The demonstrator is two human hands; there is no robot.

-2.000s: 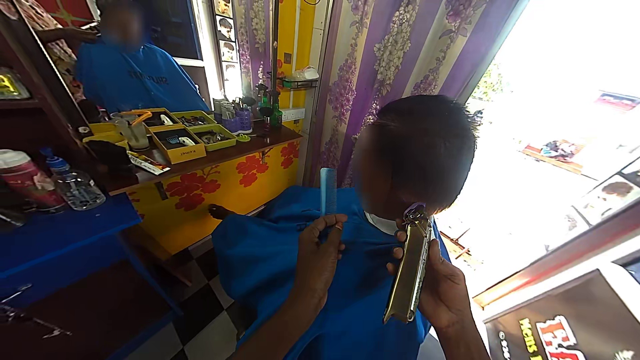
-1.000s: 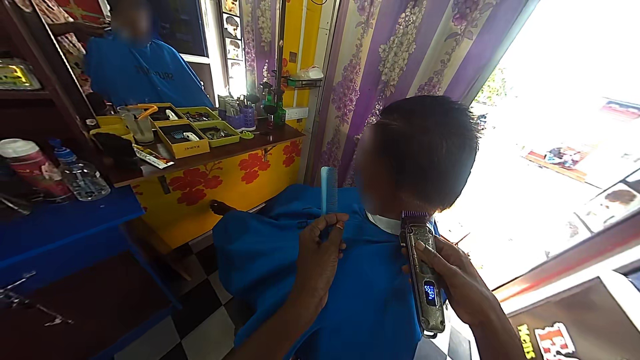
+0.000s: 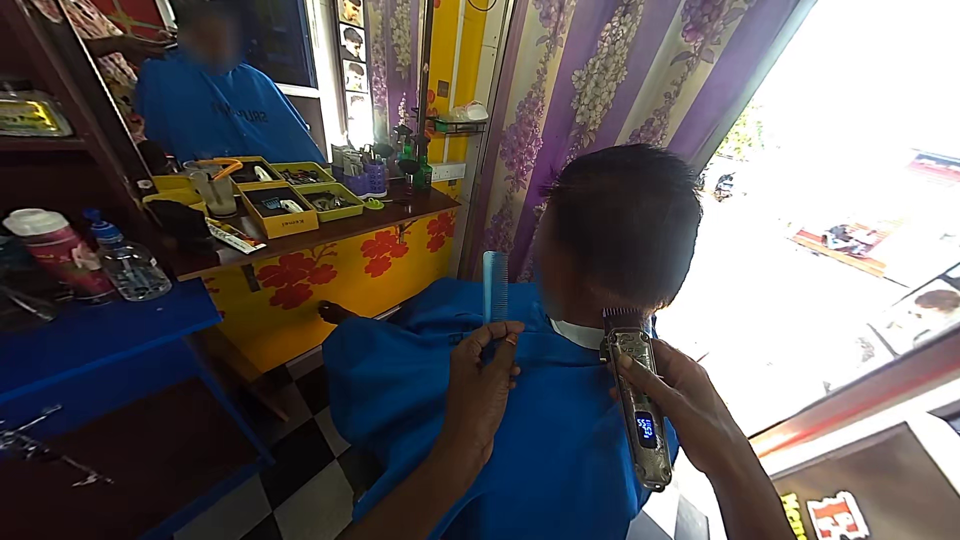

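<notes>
A seated person (image 3: 626, 225) with short dark hair faces left, draped in a blue barber cape (image 3: 420, 375) with a white neck strip (image 3: 581, 333) at the collar. My left hand (image 3: 484, 379) pinches a light blue comb (image 3: 495, 289) upright, teeth to the right, in front of the cape. In my right hand (image 3: 679, 390) is a metal-bodied cordless hair clipper (image 3: 637, 405) with a lit display. Its toothed head points up and lies at the nape, by the lower hairline.
A wooden counter (image 3: 337, 234) on the left holds yellow boxes (image 3: 279, 214) of clipper parts and bottles. Nearer stands a blue table (image 3: 180, 311) with a clear pump bottle (image 3: 131, 259). A purple floral curtain (image 3: 592, 82) hangs behind the person; a bright doorway is at right.
The clipper was tilted with its golden side showing two seconds ago; my right hand has turned it so the display shows, its head now at the nape. My left hand holds the comb much as before.
</notes>
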